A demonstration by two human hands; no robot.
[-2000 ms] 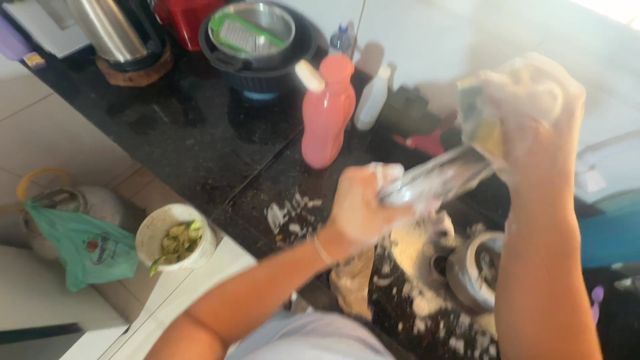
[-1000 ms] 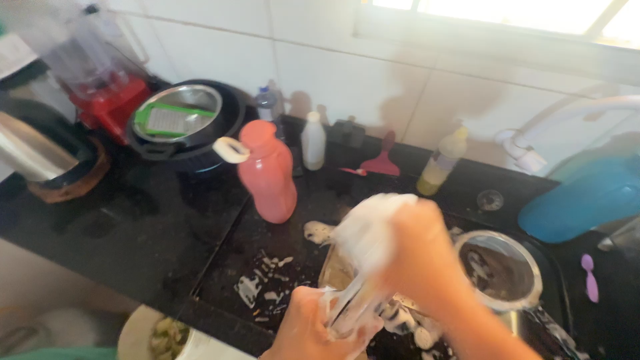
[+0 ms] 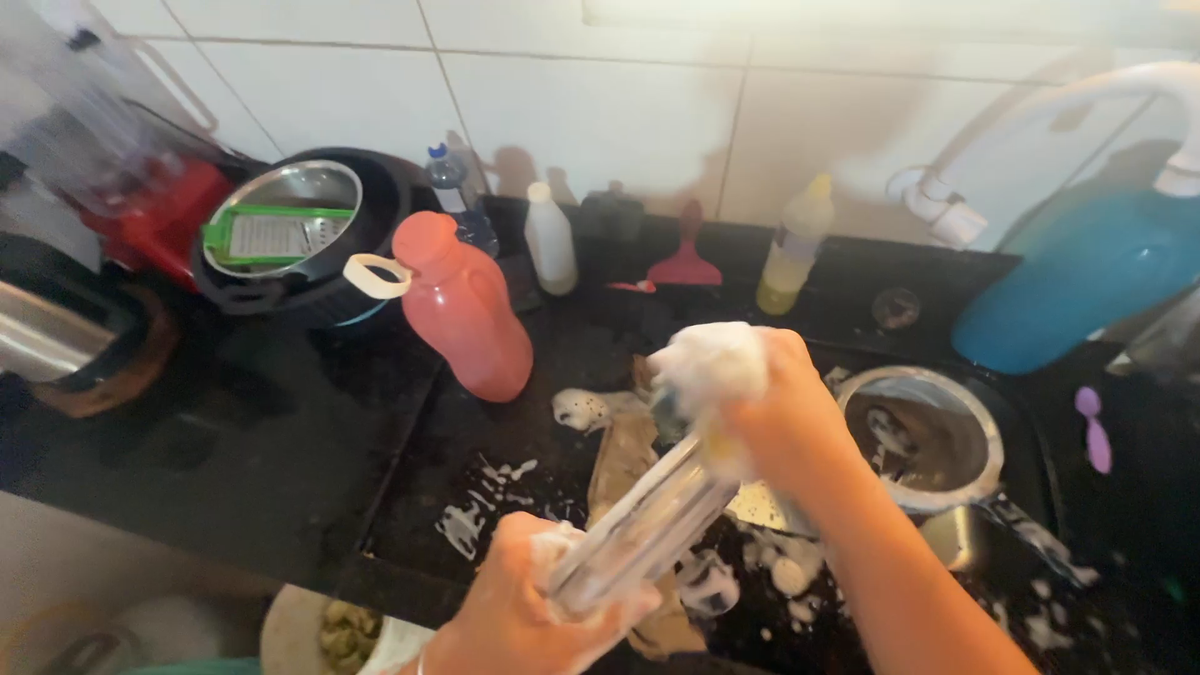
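My left hand (image 3: 553, 600) is closed around the lower end of a long, clear, ridged object (image 3: 647, 525), perhaps a glass; its exact kind is unclear. At the upper end, my right hand (image 3: 769, 403) grips a foam-covered sponge (image 3: 708, 375) against it. Both hands carry white suds. Below them lie a crumpled brown piece (image 3: 623, 455) and a small clear cup (image 3: 708, 581) among suds. To the right of my right hand stands a metal pot (image 3: 923, 436) with a soapy rim and a handle.
A pink bottle (image 3: 469, 319) stands left of my hands. Behind are a white bottle (image 3: 551, 239), a yellow liquid bottle (image 3: 795, 248) and a pink scraper (image 3: 687, 258). A blue container (image 3: 1078, 272) and purple spoon (image 3: 1094, 431) are right; a green grater (image 3: 281, 234) rests in a bowl left.
Two seconds ago the long object was held higher and farther right, with the sponge at its upper end. Both hands are now lower over the suds. The view has shifted.
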